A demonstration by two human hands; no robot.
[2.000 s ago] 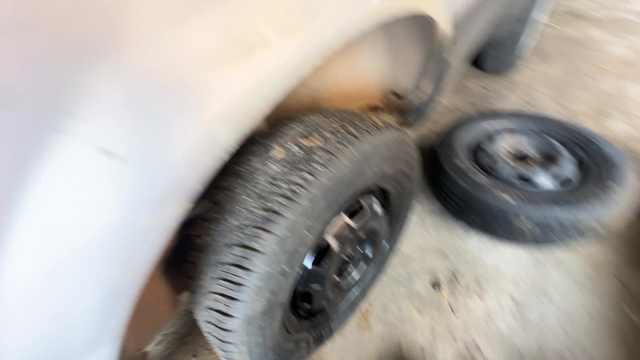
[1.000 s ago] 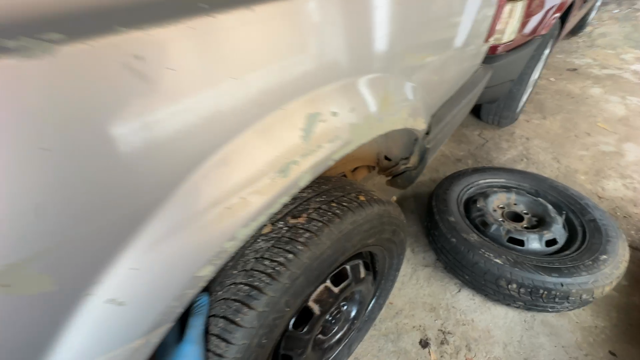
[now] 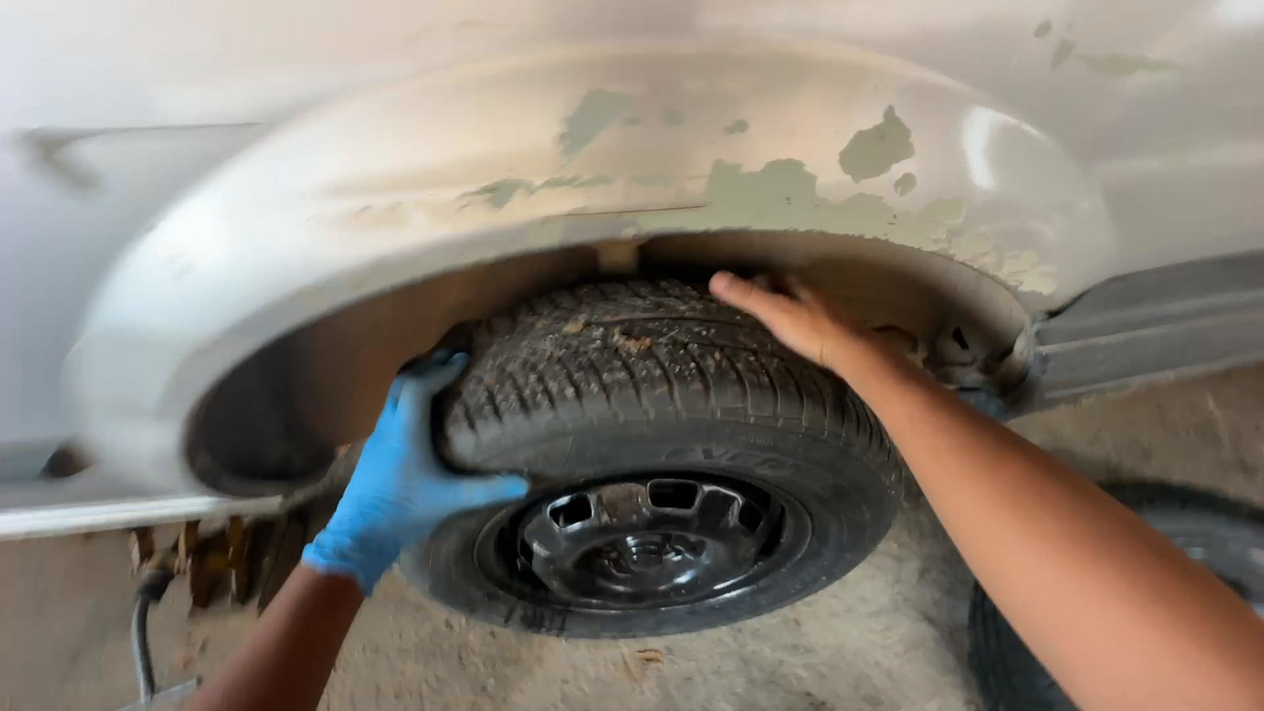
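Note:
A car wheel with a black steel rim (image 3: 652, 563) sits tilted in the wheel arch of a silver car, its tread dirty with bits of debris. On its left side my left hand (image 3: 415, 464), in a blue glove, grips the tire, with the thumb across the sidewall and the fingers around the tread. My bare right hand (image 3: 780, 311) lies at the top right of the tread, its fingers reaching toward the inside of the arch and partly hidden.
The car's fender (image 3: 642, 148) has peeling paint above the arch. A second wheel (image 3: 1027, 632) lies on the concrete floor at the lower right, partly behind my right forearm. Wooden blocks (image 3: 222, 563) and a metal bar (image 3: 143, 632) are at the lower left.
The view has swung to face the arch. Both hands are now at the mounted tire; one second ago only the blue-gloved hand showed, at its left edge.

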